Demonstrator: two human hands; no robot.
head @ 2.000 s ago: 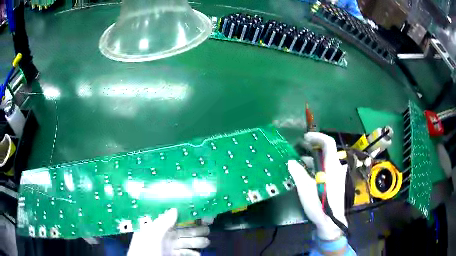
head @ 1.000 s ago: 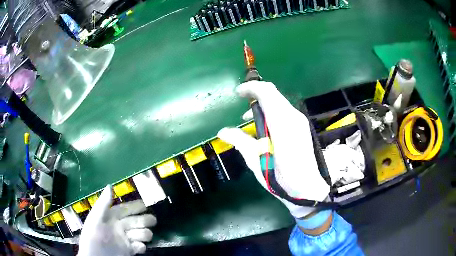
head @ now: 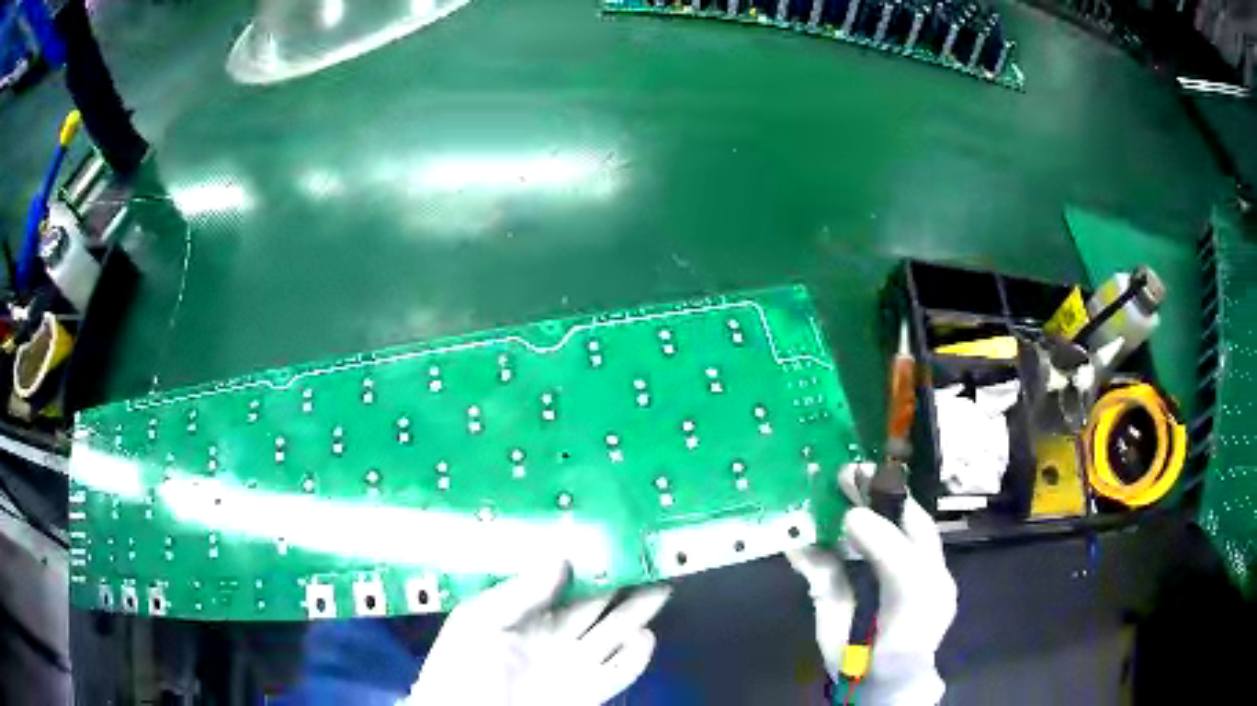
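Note:
A long green circuit board [head: 476, 414] lies solder side up across the front of the bench, with rows of paired joints and square pads along its near edge. My gloved left hand [head: 552, 641] is at this edge, fingers apart, thumb overlapping the board; whether it grips the board is unclear. My gloved right hand [head: 882, 593] is closed around the soldering iron [head: 891, 476] at the board's right end. The iron's copper-brown tip points up, off the board. The right fingers touch or nearly touch the board's corner. The board's underside is hidden.
A black divided tray [head: 965, 297] at right holds white wipes [head: 973, 439], a yellow ring [head: 1136, 444] and a bottle [head: 1123, 306]. Another board [head: 1234, 400] stands beyond it. A left tray holds a cream cup [head: 44, 366]. A clear hood [head: 338, 35] and capacitor board [head: 841, 31] are at the back.
The board, a second ago showing its component side edge-on, now faces solder side up. My right hand with the iron has moved down to the board's right end. The view has also shifted.

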